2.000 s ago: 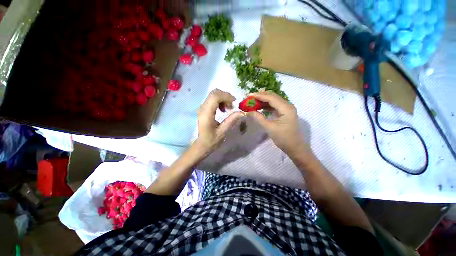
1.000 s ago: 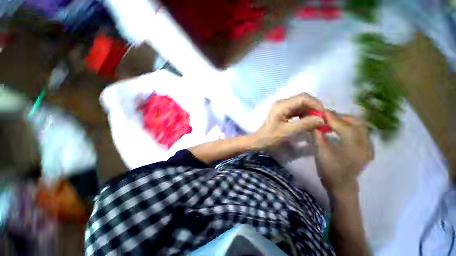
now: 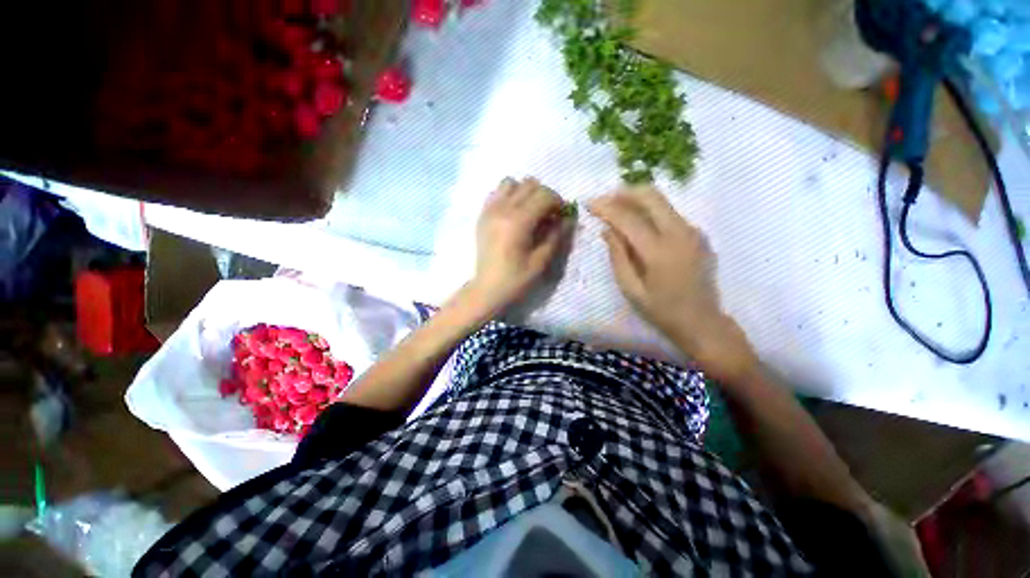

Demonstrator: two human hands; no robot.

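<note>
My left hand point(image 3: 522, 239) is over the white-covered table, fingers curled, with a tiny green leaf cap point(image 3: 569, 210) at its fingertips. My right hand point(image 3: 661, 257) is just to the right, apart from it, its thumb and fingers close together and slightly blurred. I cannot tell if it holds anything. No red fruit shows in either hand. A cluster of green leaf caps point(image 3: 638, 102) lies on the table beyond my hands.
A carton point(image 3: 350, 147) of red fruits point(image 3: 328, 99) is upper left. An open white bag point(image 3: 186, 390) of finished strawberries point(image 3: 288, 378) hangs below left. A glue gun point(image 3: 913, 107), its black cord point(image 3: 892, 265) and cardboard point(image 3: 779, 62) are at right.
The red strawberry between my fingers is gone from my hands. A green leaf cap now shows at my left fingertips. The view swung left towards the bag, then back to the table.
</note>
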